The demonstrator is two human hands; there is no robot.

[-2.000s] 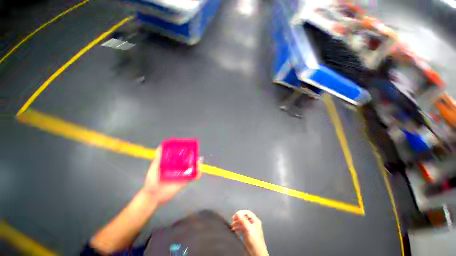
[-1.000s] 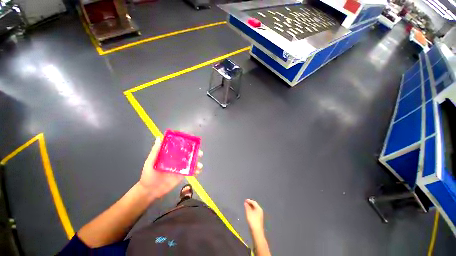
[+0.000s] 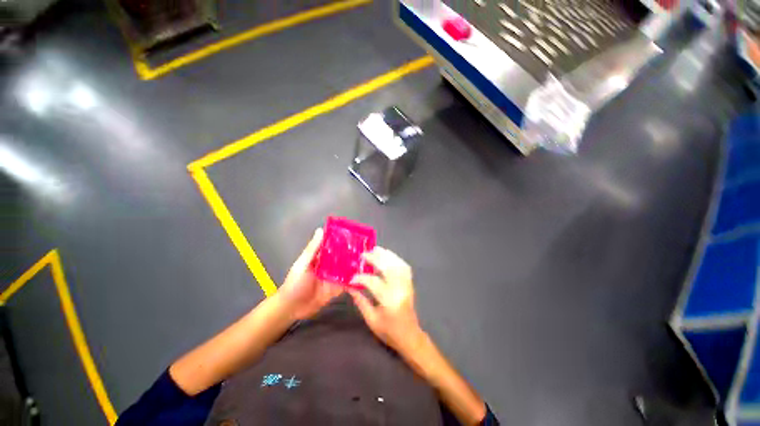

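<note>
A bright pink square box is held in front of my body above the floor. It looks open at the top; blur hides whether anything lies inside. My left hand holds it from below and along its left side. My right hand is at the box's right side, its fingers at the edge and partly over it; whether they grip it is not clear. A dark apron with a small blue-green marking is below the hands.
A small metal stool stands on the floor ahead. A conveyor table at the upper right bears pale pieces, another pink item and a clear plastic bag. Blue machine panels stand at the right. Yellow lines mark the floor.
My right hand has come up from beside the apron to the pink box. The box and my left hand have shifted right in view. The stool and conveyor appear nearer.
</note>
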